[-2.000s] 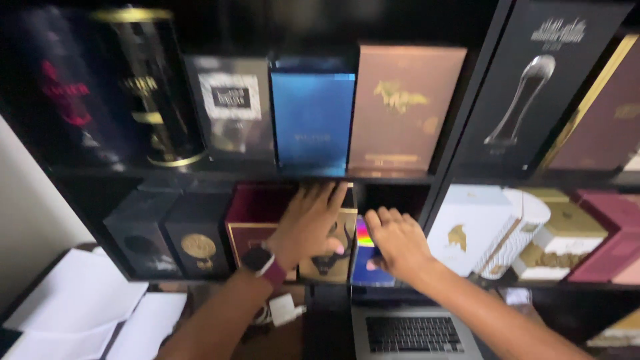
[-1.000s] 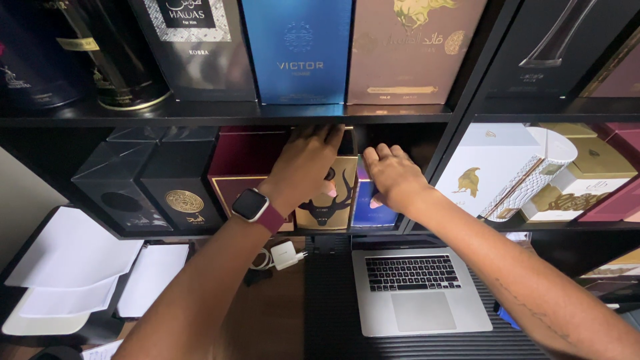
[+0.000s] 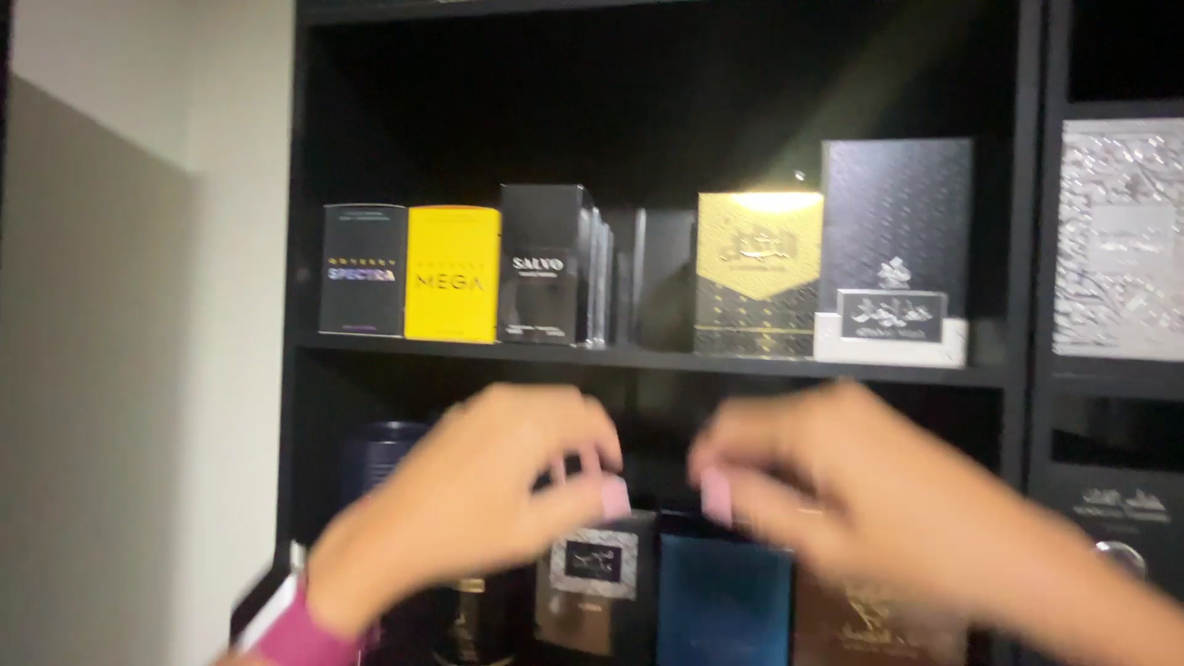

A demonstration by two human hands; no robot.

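Blurred by motion, my left hand [image 3: 499, 472] is raised before the lower shelf, fingers curled and thumb apart, with nothing held. Facing it, my right hand [image 3: 814, 472] has the same loose curl and is empty. Behind and beneath them stand a dark box with a silver label [image 3: 592, 592], a blue box [image 3: 724, 601] and a brown box with gold print [image 3: 879, 615], partly covered by my right hand and forearm. On the shelf above are a black Spectra box [image 3: 363, 270], a yellow Mega box [image 3: 453, 275], black Salvo boxes [image 3: 539, 268], a gold-and-black box [image 3: 758, 273] and a tall dark box [image 3: 895, 231].
The black shelf edge [image 3: 647, 361] runs just above my hands. An upright divider [image 3: 1022, 231] stands at right, with a silver patterned box [image 3: 1124, 240] beyond it. A pale wall [image 3: 236, 277] borders the left side. A dark blue container [image 3: 379, 453] is behind my left wrist.
Both hands have left the boxes on the lower shelf and are now raised, apart from each other. The view has tilted up to a higher shelf.
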